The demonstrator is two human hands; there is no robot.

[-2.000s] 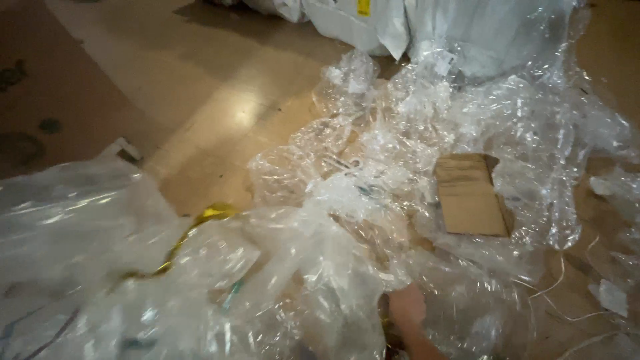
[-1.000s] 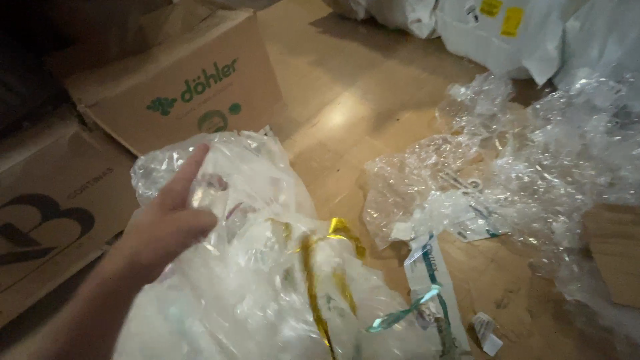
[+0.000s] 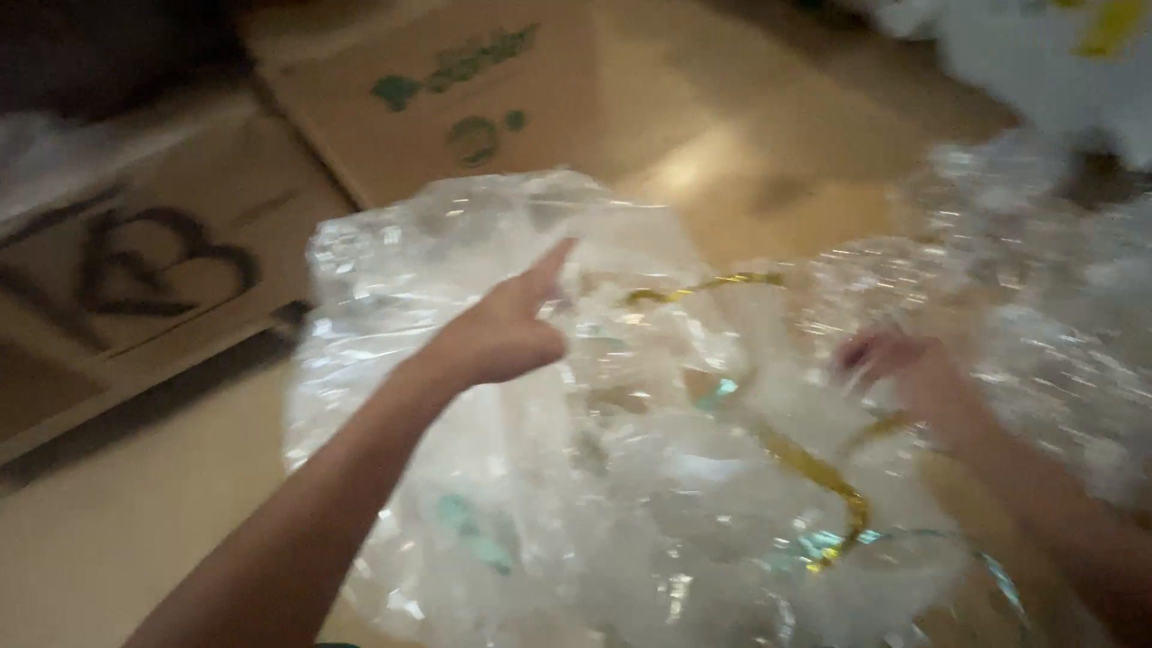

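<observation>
My left hand [image 3: 517,328] is over a heap of clear plastic film [image 3: 468,432], index finger extended and thumb apart, with nothing in it. On the right, my right hand [image 3: 900,360] is blurred above the film's right part, fingers somewhat curled; whether it holds any film cannot be told. Between and below the hands, a gold plastic strap [image 3: 814,468] curves over the film. Pieces of teal strap [image 3: 472,535] lie in or on the heap, and a thin teal strip bends round at the lower right.
Two printed cardboard boxes stand behind and left, one with green print [image 3: 432,108], one with black print [image 3: 162,261]. More crumpled clear film [image 3: 1062,360] lies on the right. A white wrapped bundle [image 3: 1017,63] with a yellow mark is at the upper right.
The right hand has come into view on the right since one second ago. The film heap now lies spread wider under both hands. The view has swung left since two seconds ago.
</observation>
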